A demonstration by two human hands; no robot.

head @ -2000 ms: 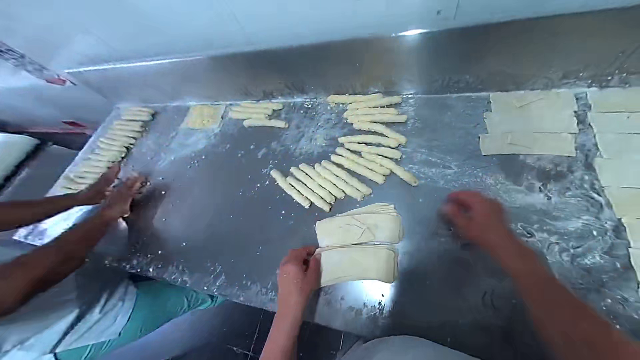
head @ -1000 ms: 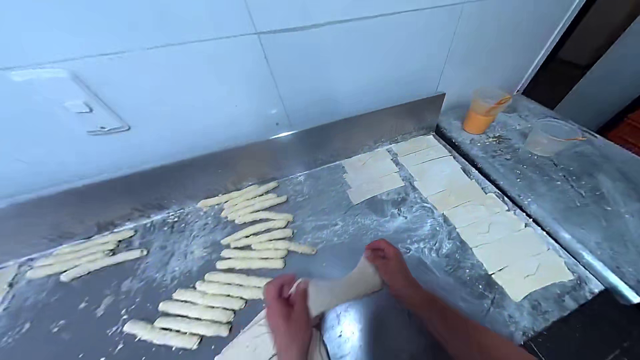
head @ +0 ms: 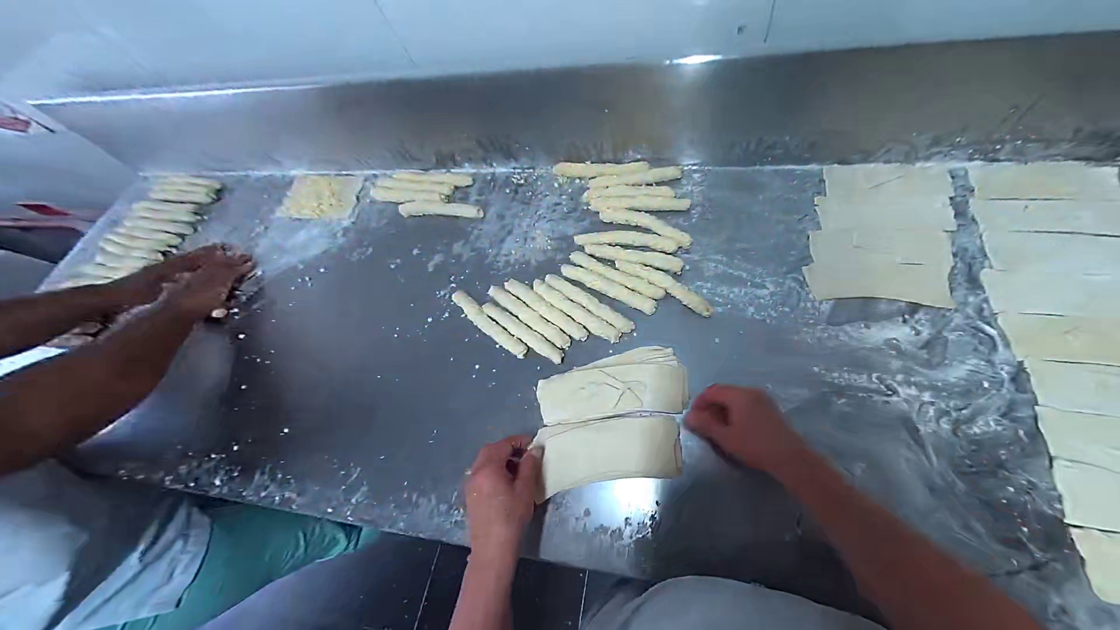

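Observation:
Two stacks of flat dough sheets lie one behind the other at the front of the steel worktop. My left hand (head: 503, 486) pinches the left edge of the near dough stack (head: 608, 451) between thumb and fingers. Beside the right edge of the far dough stack (head: 612, 387) is my right hand (head: 735, 424), its fingers curled; whether it touches the dough, I cannot tell. Behind the stacks, rolled dough sticks (head: 547, 313) run in a curved row toward the back wall. More flat dough sheets (head: 879, 245) lie overlapped at the back right, beside a long column of sheets (head: 1063, 337).
At the left, a co-worker's hands (head: 210, 271) press on the floured steel worktop (head: 350, 376). Further dough sticks (head: 157, 223) line its left end. A dough piece with a crumbly topping (head: 321, 197) and a few dough sticks (head: 429, 191) lie near the back.
A second ago both my hands held a dough strip between them; now my left hand is at the near stack and my right hand beside the far one. The view has swung back left.

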